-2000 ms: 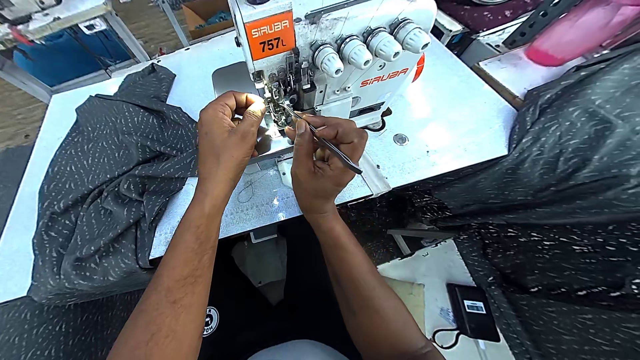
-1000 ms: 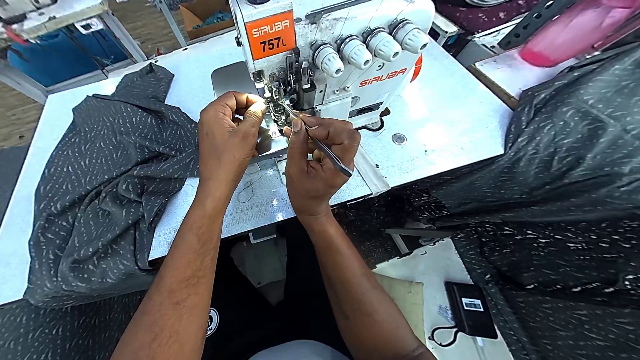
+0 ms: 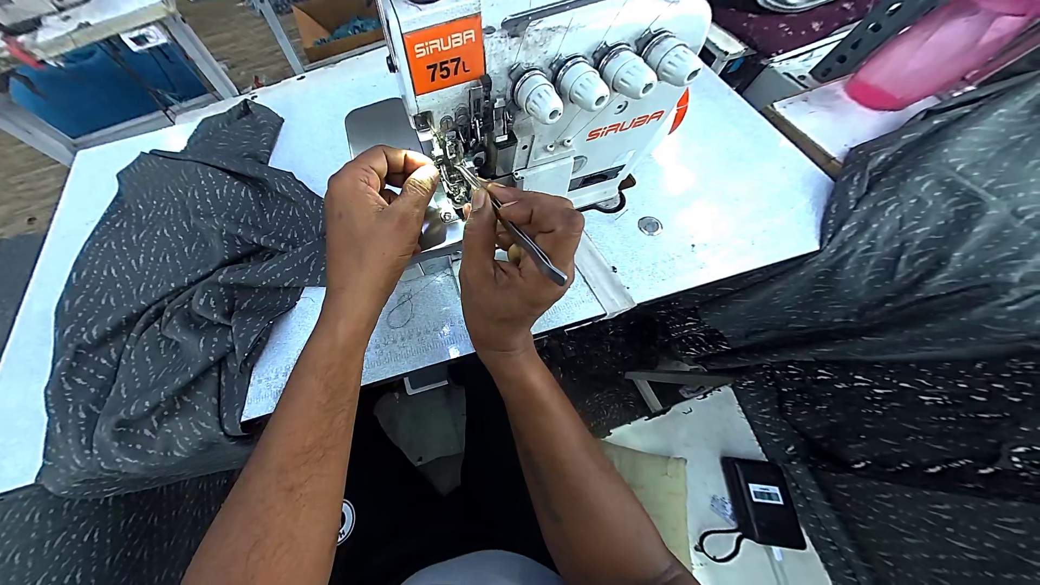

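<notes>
A white Siruba overlock sewing machine (image 3: 552, 97) stands on the white table, its looper and needle area (image 3: 455, 162) exposed and lit. My right hand (image 3: 520, 260) grips metal tweezers (image 3: 528, 244), whose tips reach into that area. At its left side is my left hand (image 3: 378, 211), thumb and forefinger pinched together by the needle area; whether a thread is between them is too small to tell. A loose thread (image 3: 400, 310) lies curled on the table edge in front of the machine.
Dark patterned fabric (image 3: 179, 284) is heaped on the table at left. More of it (image 3: 934, 244) drapes at right. Below right, a black device with a strap (image 3: 764, 504) rests on a white board (image 3: 699, 431). A pink item (image 3: 918, 57) is at the upper right.
My right hand and the tweezers have shifted slightly, with the tweezers' rear end tilting a little more downward. My left hand stays at the needle area.
</notes>
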